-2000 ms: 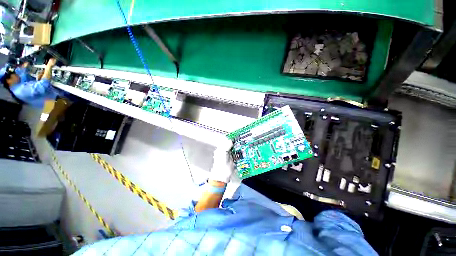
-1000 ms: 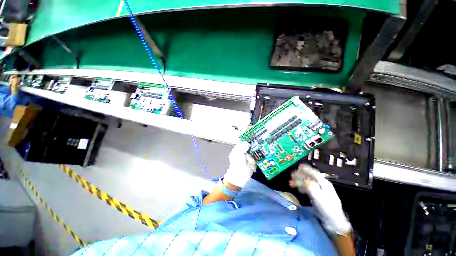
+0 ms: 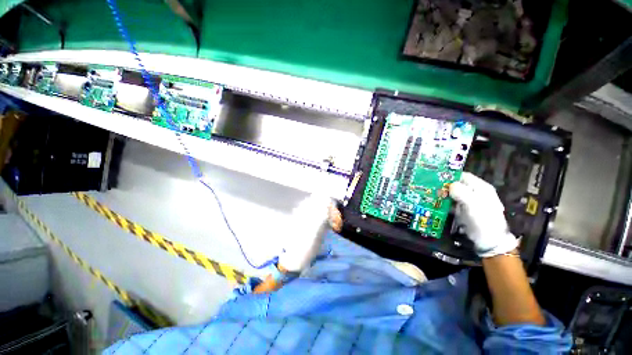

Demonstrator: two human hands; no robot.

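A green circuit board [image 3: 419, 173] lies over the left pocket of the black solder pallet [image 3: 547, 197]; whether it is fully seated I cannot tell. My right hand [image 3: 478, 211], in a white glove, has its fingertips at the board's lower right edge, partly covering it. My left hand [image 3: 308, 229], white-gloved, is left of the pallet's near corner, apart from the board, blurred; its fingers look bent and no board is in it. The pallet's right pocket is dark, with a small yellow patch [image 3: 531, 205].
Conveyor rails [image 3: 277, 163] run left, carrying several green boards [image 3: 186, 107]. A blue coiled cord [image 3: 197, 166] hangs across them. A parts tray [image 3: 478, 35] sits on the green bench behind. A black tote [image 3: 59, 156] stands at left, and another pallet [image 3: 603, 322] at lower right.
The board has moved from my left hand onto the left pocket and turned steeper. My left hand has let go and drawn left. My right hand has come up to the board's edge.
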